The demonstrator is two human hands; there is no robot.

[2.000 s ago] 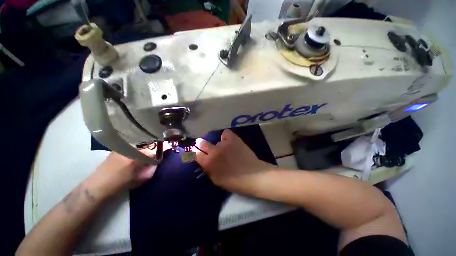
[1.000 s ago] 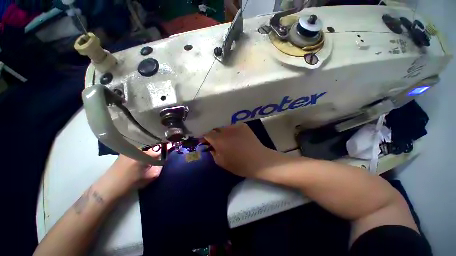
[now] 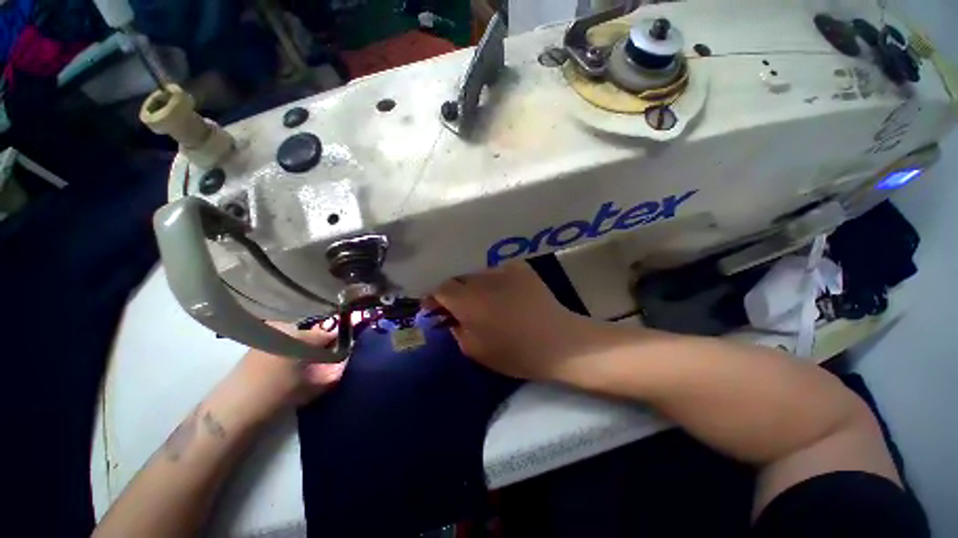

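A dark navy cloth panel (image 3: pixel 404 420) lies flat on the white table under the lit needle area of the cream sewing machine (image 3: pixel 441 179) and hangs over the front edge. My left hand (image 3: pixel 305 363) rests at the panel's left edge beside the needle, its fingertips partly behind the curved cream guard (image 3: pixel 215 284). My right hand (image 3: pixel 499 321) lies on the cloth right of the needle, its fingers partly under the machine head. Whether either hand grips the cloth is hidden. A small tan tab (image 3: pixel 408 338) shows in front of the presser foot.
A large dark garment heap (image 3: pixel 53 315) lies at the left. A white cloth bundle (image 3: pixel 783 299) and dark scraps (image 3: pixel 877 252) lie at the right end. A small lit screen (image 3: pixel 898 179) is on the machine. Heaped clothes are behind.
My right hand has moved up and in toward the machine head, and the metal points below its fingers no longer show. The camera view has shifted slightly. My left hand stays beside the needle.
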